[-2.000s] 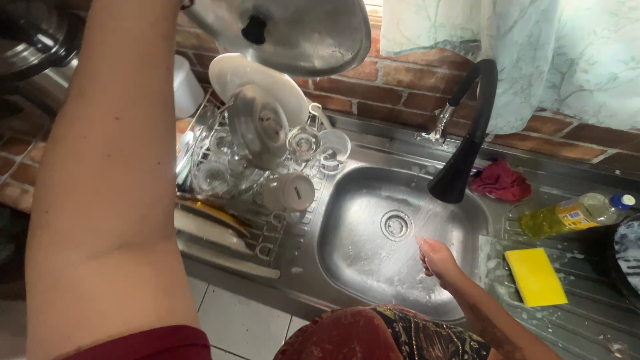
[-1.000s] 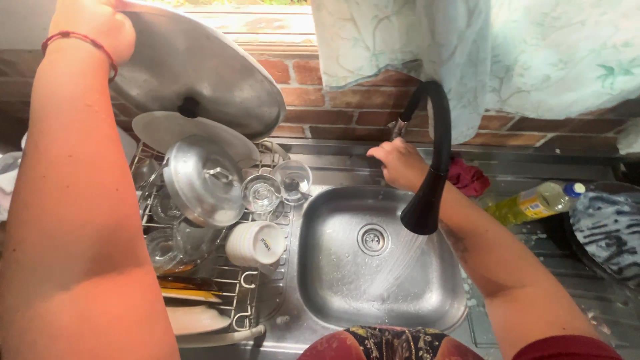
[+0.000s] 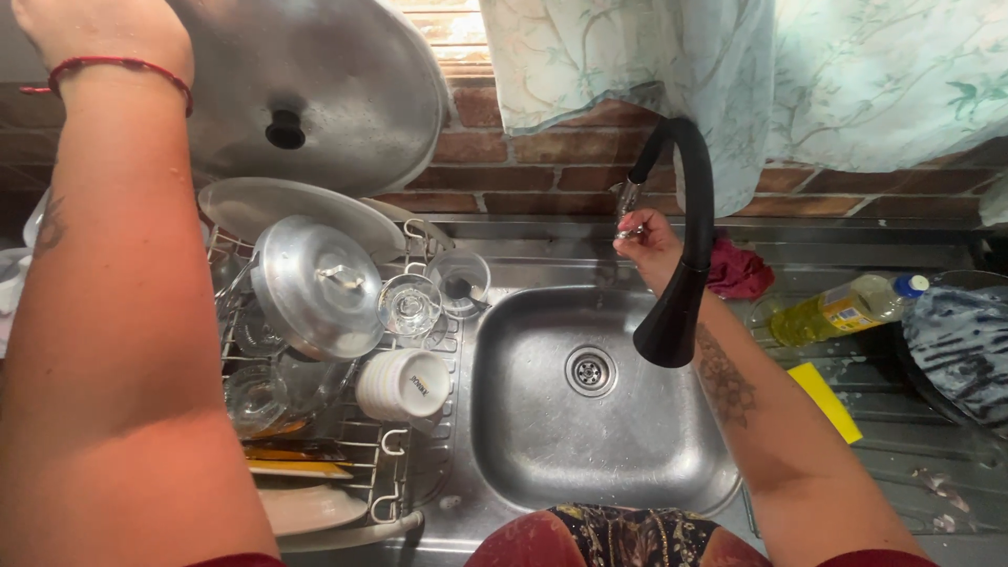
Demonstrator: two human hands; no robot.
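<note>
My left hand is at the upper left, against the large metal lid with a black knob; its fingers are cut off by the frame edge. The lid stands tilted above the dish rack. My right hand has its fingers on the metal tap handle behind the sink. The black faucet arches over my right forearm, its spout over the steel sink. No water stream shows.
A smaller metal lid, glasses, a white ribbed cup and plates fill the rack. Right of the sink are a red cloth, a bottle of yellow liquid, a yellow sponge and a soapy dark pan.
My right hand has moved from over the sink to the tap handle. Water ran from the spout one second ago; none shows now. The large lid remains raised by my left hand.
</note>
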